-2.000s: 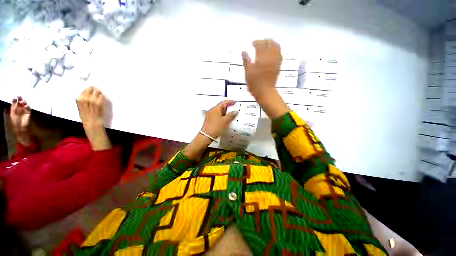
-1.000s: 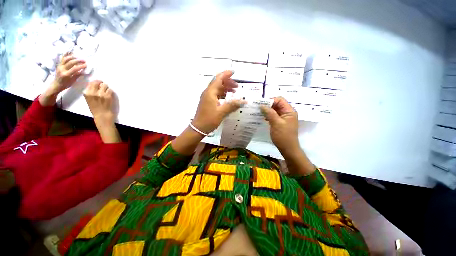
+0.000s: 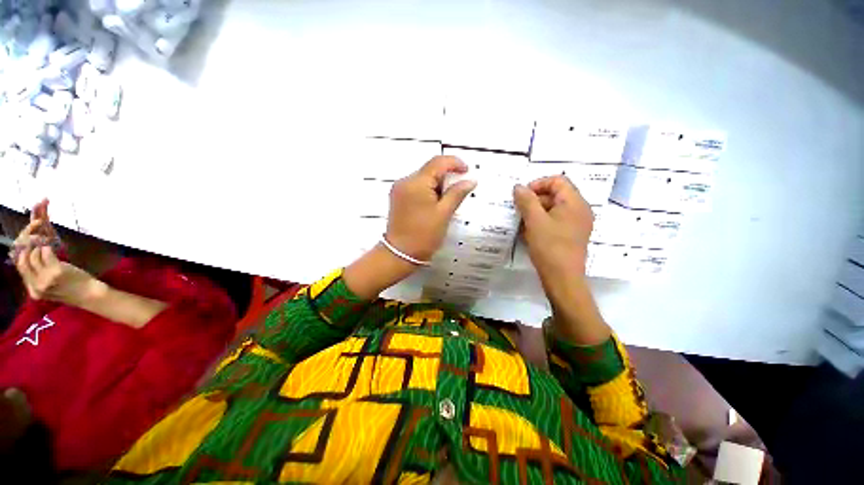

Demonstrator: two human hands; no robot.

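A long white label strip (image 3: 471, 254) with rows of small print hangs from my hands over the table edge towards my shirt. My left hand (image 3: 423, 210) holds the strip's upper left part between thumb and fingers. My right hand (image 3: 556, 224) has thumb and forefinger pinched at the strip's upper right side; whether a label is between them is too blurred to tell. Behind and right of my hands, white product boxes (image 3: 667, 187) stand in rows, with dark dots and small print on their near sides. Boxes at the left (image 3: 403, 158) show blank sides.
A person in red (image 3: 123, 350) sits at the left, hands near the table edge. A pile of small white items (image 3: 57, 90) lies at the far left. Stacked white boxes (image 3: 846, 313) stand at the right edge. The white table (image 3: 313, 85) runs across the view.
My right hand has come back from the boxes to the strip beside my left hand. The view has shifted closer to the boxes. The neighbour's hands have moved back from the pile.
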